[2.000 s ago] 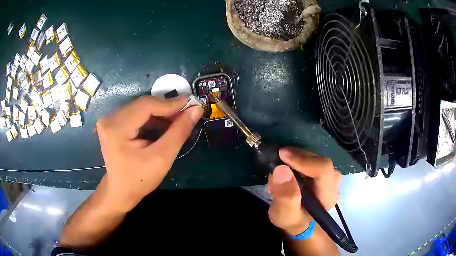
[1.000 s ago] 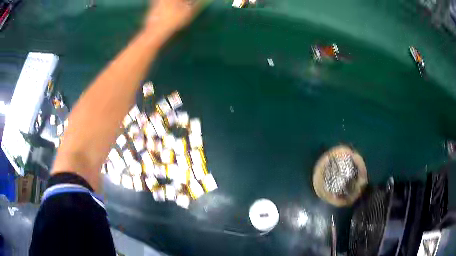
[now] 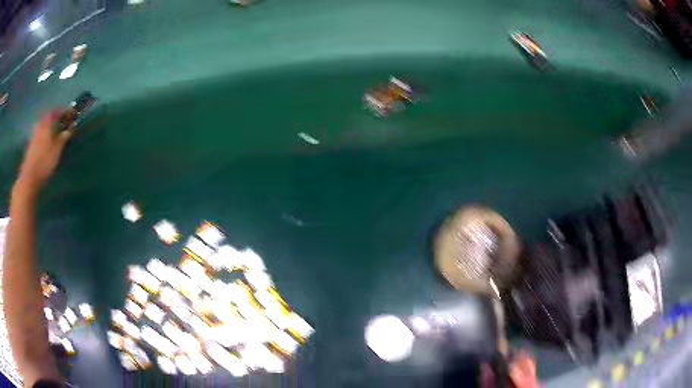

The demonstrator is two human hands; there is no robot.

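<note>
The picture is blurred. My left hand (image 3: pixel 47 150) is stretched out at the far left, its fingers closed around the near end of a small dark watch unit (image 3: pixel 78 108). My right hand (image 3: pixel 522 370) is cut off by the bottom edge and holds the soldering iron (image 3: pixel 499 322) upright in the picture. The iron's metal barrel points at the near rim of the round tip cleaner (image 3: pixel 460 246); whether it touches cannot be told. The white disc (image 3: pixel 389 338) lies left of the iron.
Loose battery cells (image 3: pixel 228 322) lie in a pile at lower left. The dark fume fan (image 3: pixel 577 284) stands right of the tip cleaner. Another watch unit (image 3: pixel 388 97) lies on the far mat (image 3: pixel 303 178), with more small pieces toward the upper left and right.
The view has swung from the close work area to the far bench. My left hand has left the board and reached far out to the left. The iron has moved to the tip cleaner.
</note>
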